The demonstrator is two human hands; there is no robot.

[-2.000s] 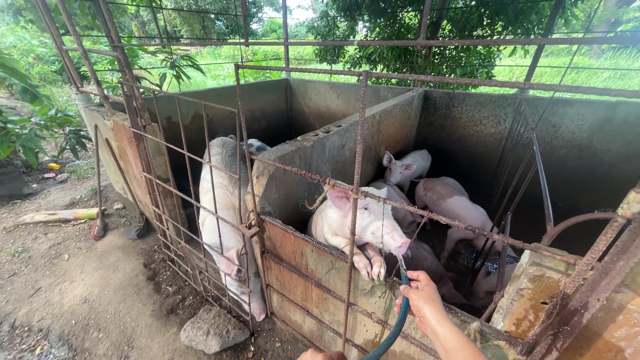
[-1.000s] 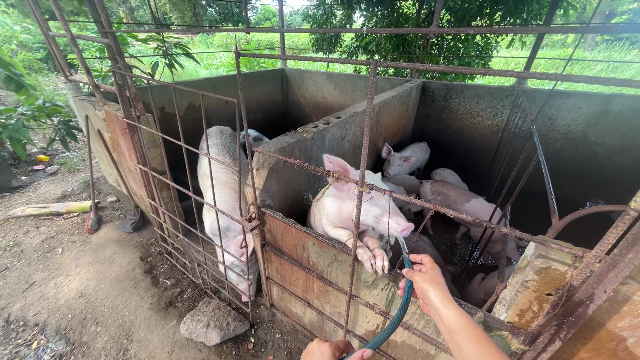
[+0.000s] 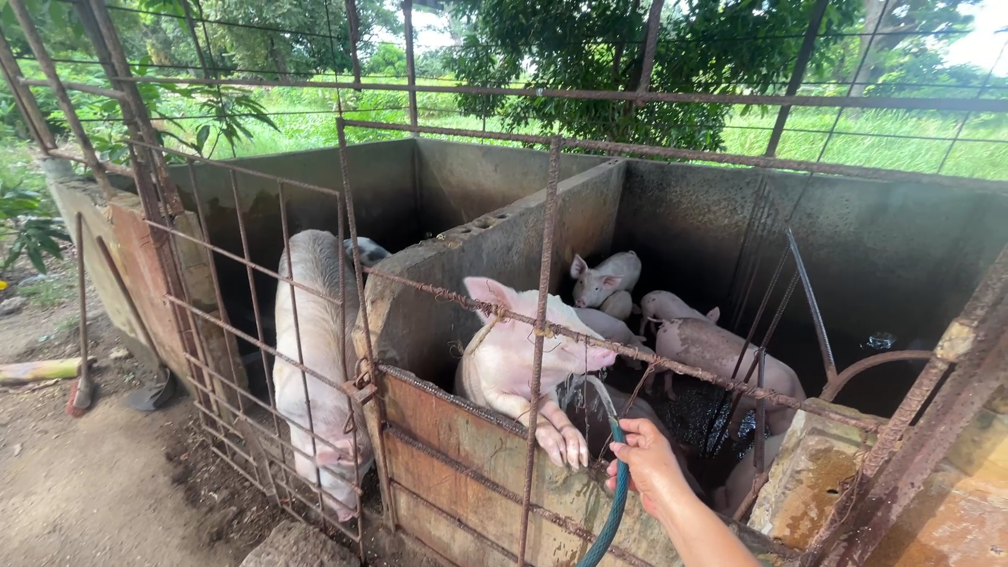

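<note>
My right hand point(image 3: 650, 465) grips a green garden hose point(image 3: 612, 504) near its end, over the pen's front wall. Water arcs out of the hose toward a large pink pig point(image 3: 524, 350), whose front trotters hang over the wall beside a rusty upright bar. Its snout points right, just above the water stream. Behind it in the right pen stand several smaller pigs point(image 3: 697, 342) on a wet, dark floor. My left hand is out of view. Another large pig point(image 3: 315, 339) pushes its head down behind the barred gate at the left.
Rusty rebar point(image 3: 551, 236) crosses in front of the right pen. A concrete dividing wall point(image 3: 504, 244) separates the two pens. A barred metal gate point(image 3: 260, 331) closes the left one. On the ground lie a rock point(image 3: 299, 547) and a shovel point(image 3: 153, 391), with a broom point(image 3: 81, 394) leaning nearby.
My left hand, seen at the bottom edge one second ago, has left the view. The large pig's head has risen and turned right, away from the hose end.
</note>
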